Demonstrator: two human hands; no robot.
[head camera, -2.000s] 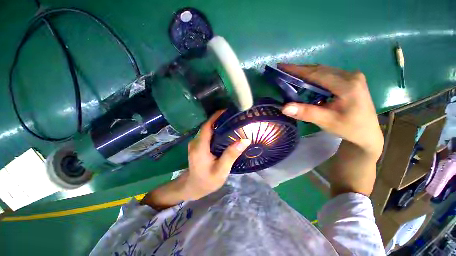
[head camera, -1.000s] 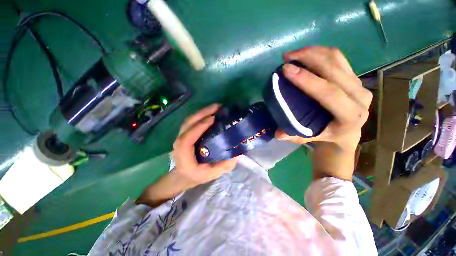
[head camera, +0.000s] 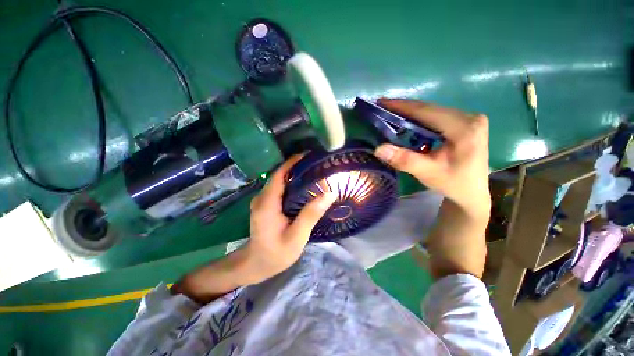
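A small dark navy fan (head camera: 342, 195) is held over the lap, its round spoked grille facing up with light shining on the spokes. My left hand (head camera: 281, 219) grips the left side of the round cage, thumb on the grille. My right hand (head camera: 445, 156) holds the dark clip-like base (head camera: 400, 126) at the upper right of the cage. The cage's upper edge is close against the off-white buffing wheel (head camera: 320, 101) of the green bench grinder (head camera: 181, 167); whether they touch I cannot tell.
A black cord (head camera: 101, 104) loops at the upper left. A dark round part (head camera: 264, 50) lies behind the wheel. A yellow-handled tool (head camera: 532, 97) lies at the right. Brown cartons (head camera: 532, 222) with a pink housing (head camera: 598, 249) stand at the lower right. A white box (head camera: 28, 247) is at the left.
Since one second ago the fan has turned from edge-on to grille up and come to the buffing wheel. Both hands kept hold of it. The camera view has also shifted.
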